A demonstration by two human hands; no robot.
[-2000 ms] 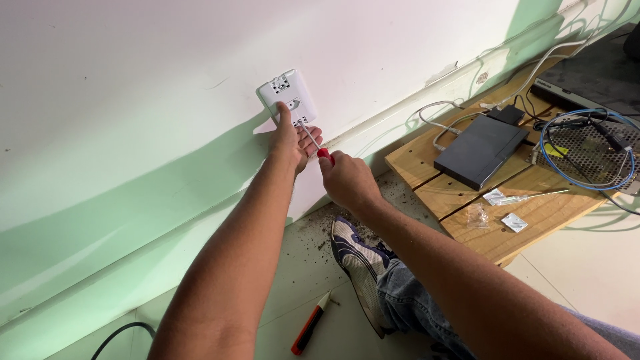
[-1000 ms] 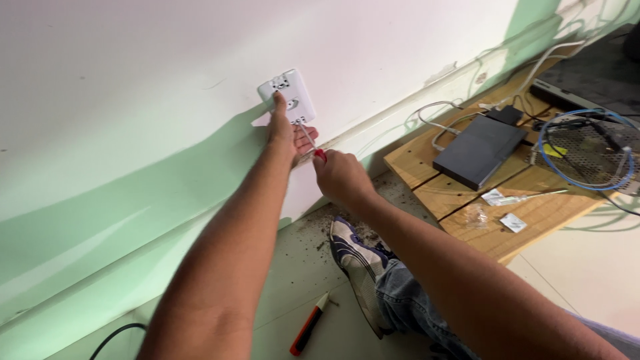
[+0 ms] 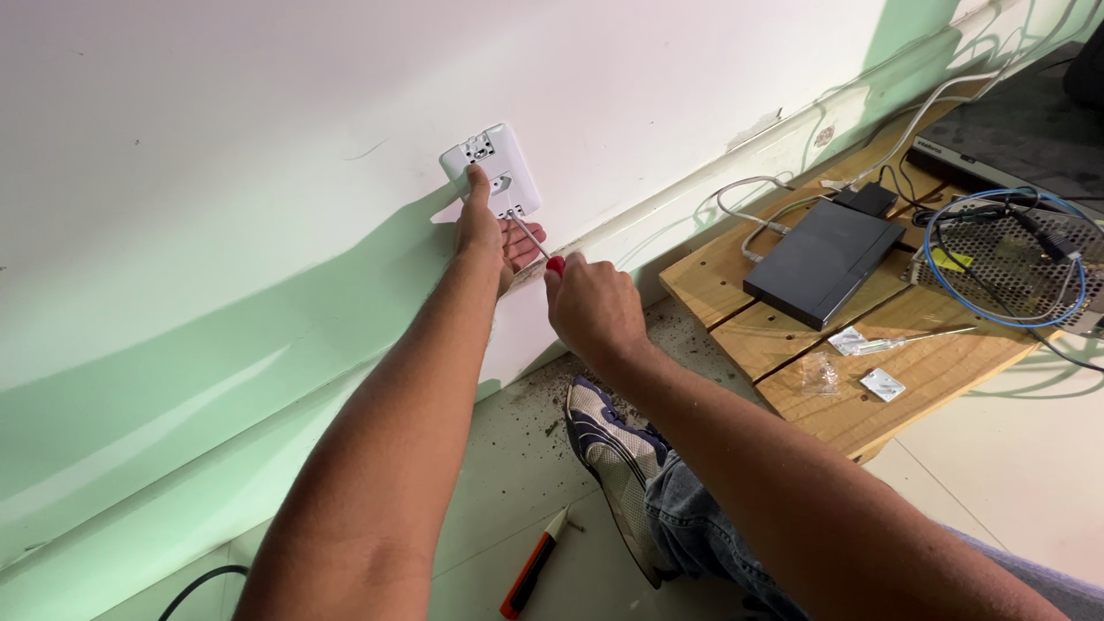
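A white wall socket plate (image 3: 516, 164) sits tilted on the wall, with screw openings showing at its top and bottom. My left hand (image 3: 490, 226) steadies it, the thumb on the plate's front face and the other fingers spread below its lower edge. In my right hand (image 3: 598, 304) is a screwdriver (image 3: 555, 263) with a red handle, most of which the fist hides. The thin metal shaft slants up to the left, its tip at the lower screw opening of the plate.
To the right, a slatted wooden table (image 3: 927, 371) bears a dark network box (image 3: 824, 259), a perforated metal power supply (image 3: 1000, 259), cables, a clear-handled screwdriver (image 3: 881, 343) and a small white cover (image 3: 882, 385). An orange-and-black voltage tester pen (image 3: 533, 565) lies on the floor near my shoe (image 3: 608, 448).
My left thumb has moved down the plate's face since two seconds ago. The right hand still holds the screwdriver at the lower opening.
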